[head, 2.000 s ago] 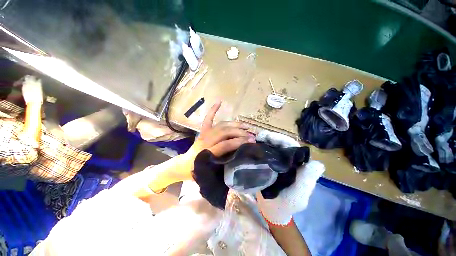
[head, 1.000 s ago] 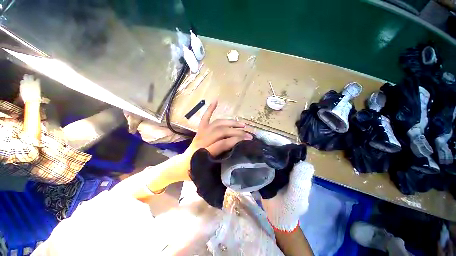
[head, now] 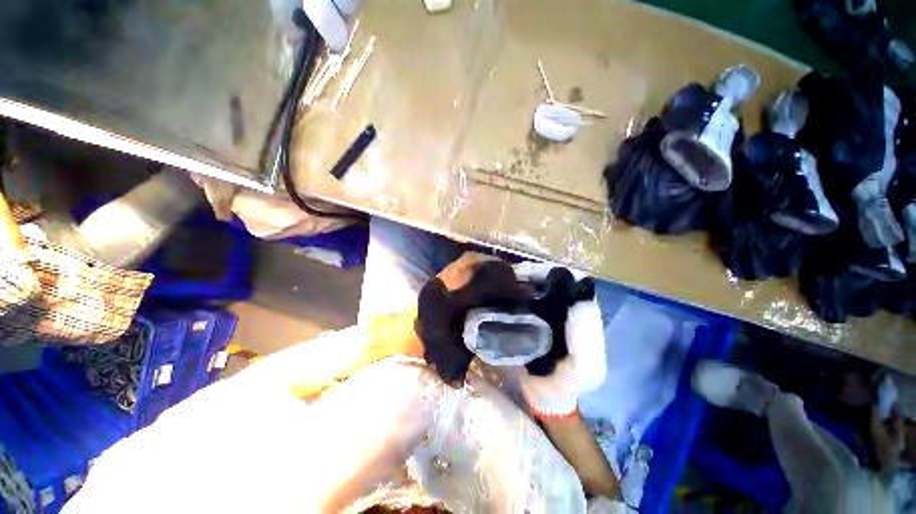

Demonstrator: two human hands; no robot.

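Observation:
A black lobed moulded piece (head: 449, 319) with a pale oval rimmed opening (head: 508, 336) facing the camera is held above my lap, just below the bench edge. My bare left hand (head: 457, 273) grips its upper left side, partly hidden behind it. My right hand (head: 580, 351), in a white knitted glove with an orange-red cuff, holds its right side; the fingers are mostly hidden behind the piece.
The brown bench (head: 442, 131) holds a small white cup (head: 556, 121) with sticks, a dark flat bar (head: 354, 152), thin rods (head: 537, 189) and black-and-silver assemblies (head: 700, 151) at right. Blue crates (head: 186, 346) stand lower left; a lined blue tray (head: 643, 361) lies below the bench.
The view has shifted, so the bench sits higher in it. The held piece and both hands are now clear of the bench edge, nearer my body. My left fingers have curled round the piece.

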